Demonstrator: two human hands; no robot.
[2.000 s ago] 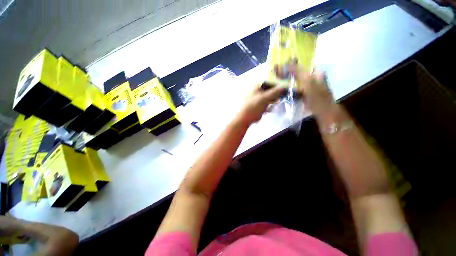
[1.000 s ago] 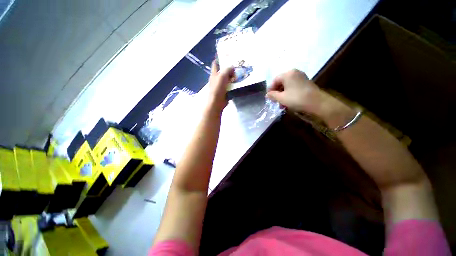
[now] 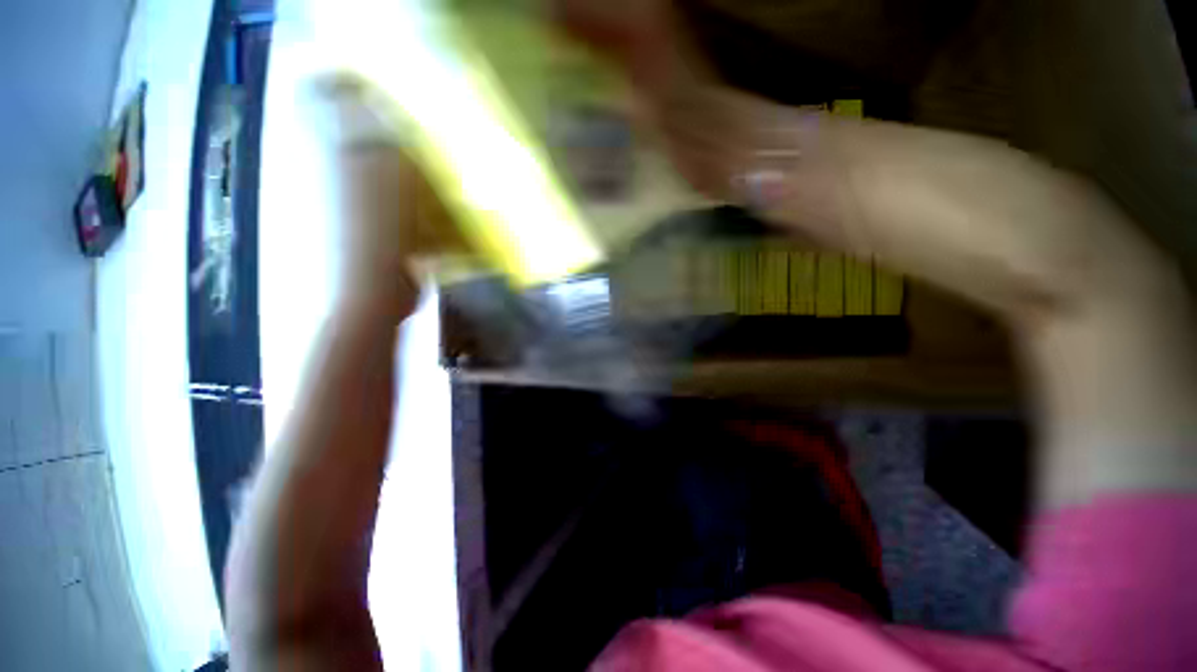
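A yellow retail box (image 3: 505, 164), strongly blurred, is held up between my hands above the edge of the brown carton. Shiny clear plastic film (image 3: 584, 309) hangs at its lower end. My left hand (image 3: 381, 158) is blurred at the box's left side and seems to grip it. My right hand (image 3: 656, 92) is at the box's upper right, blurred and partly cut off by the top edge. Its fingers do not show clearly.
A large brown shipping carton (image 3: 965, 374) stands at the right with a row of yellow boxes (image 3: 820, 282) inside. The white bench (image 3: 158, 525) with its black strip (image 3: 226, 341) runs along the left. A small dark and yellow item (image 3: 99, 214) lies on its far side.
The view has turned right, towards the carton. The held box has moved from over the bench to the carton's edge. The stacked boxes on the bench have left the view.
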